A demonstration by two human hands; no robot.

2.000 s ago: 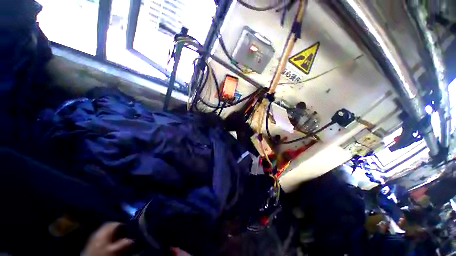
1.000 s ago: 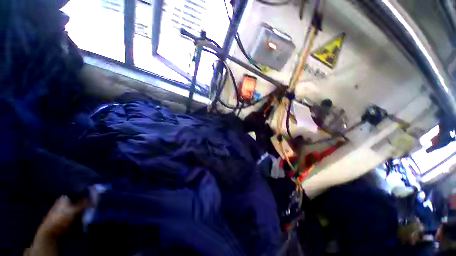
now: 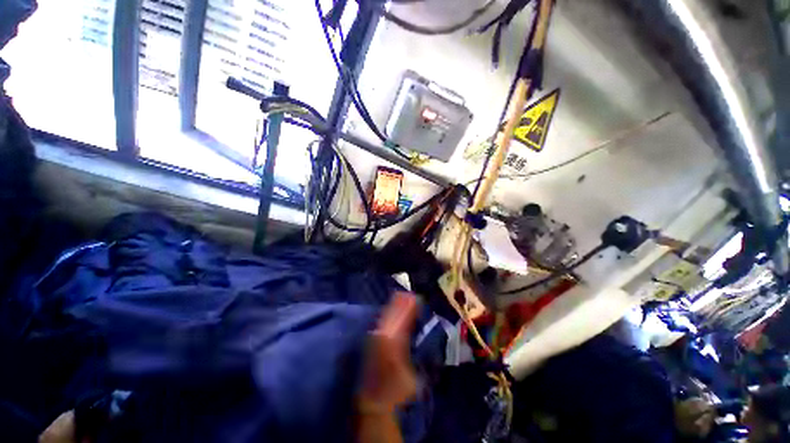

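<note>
A large crumpled heap of navy garments (image 3: 199, 303) fills the lower left. My right hand (image 3: 390, 368) is bare and blurred, raised at the heap's right side beside a smooth blue stretch of cloth; whether it grips the cloth cannot be told. My left hand (image 3: 59, 430) shows only as a small patch of skin at the bottom left edge, mostly cut off and beside dark cloth. A small pale spot (image 3: 119, 396) shows on the navy cloth near it.
A pole with tan cords (image 3: 500, 374) hangs right of the heap. Behind are a bright red item (image 3: 535, 304), an orange-red phone or card (image 3: 387, 192), a grey electrical box (image 3: 428, 117), looped cables and a window. Dark garments (image 3: 598, 381) lie at the right.
My right hand has come into view, raised over the cloth. My left hand has moved down and left, nearly out of the picture. The camera view has shifted.
</note>
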